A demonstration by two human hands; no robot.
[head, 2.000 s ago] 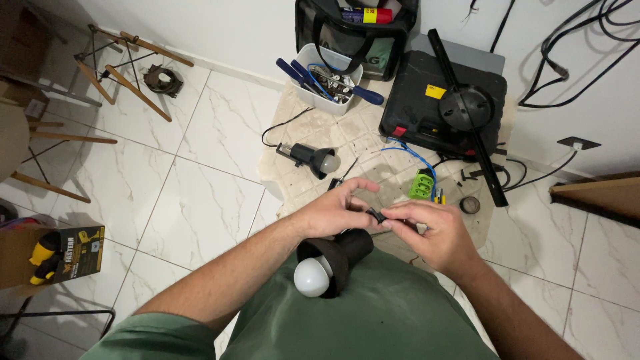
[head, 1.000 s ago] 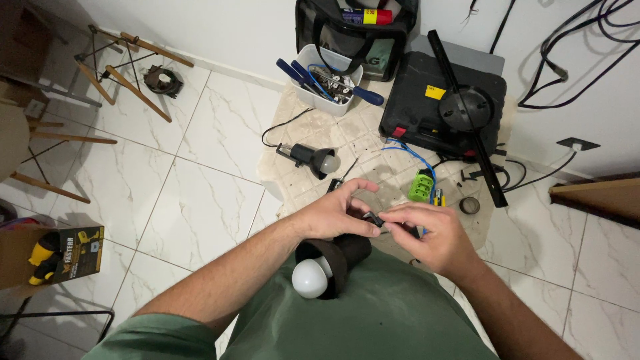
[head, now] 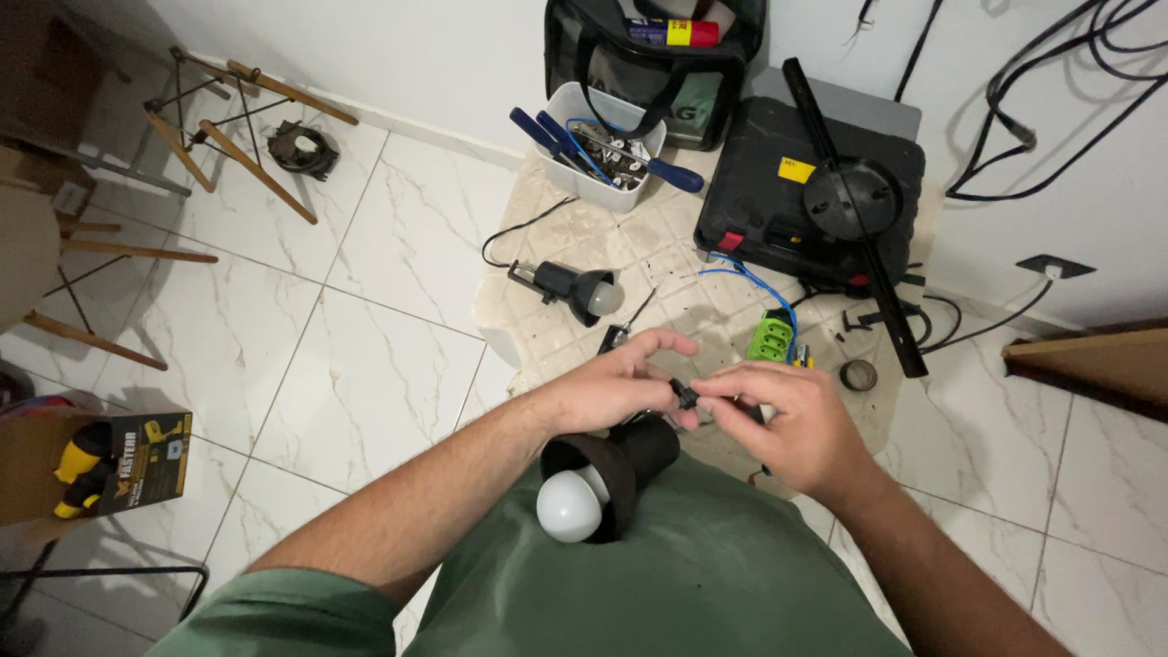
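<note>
My left hand (head: 630, 388) pinches a small black plastic part (head: 683, 394) between thumb and fingers. The fingertips of my right hand (head: 785, 411) grip the same part from the other side. Just below my hands, against my green shirt, rests a black spotlight lamp (head: 630, 465) with a white bulb (head: 570, 505) in its shade. A second black spotlight lamp (head: 570, 290) with a bulb lies on the table beyond my left hand. Near its bulb, a thin metal shaft (head: 641, 308) points up from behind my left fingers.
The covered table (head: 671, 265) holds a plastic tub of screwdrivers and hardware (head: 593, 193), a black tool case (head: 757, 182) with a black bar and round base (head: 853, 199) on it, a green socket block (head: 771, 338) and a tape roll (head: 858, 375). Stool legs (head: 260, 169) stand at left.
My right hand has shifted slightly around the small black part. My left hand and both lamps stay where they were.
</note>
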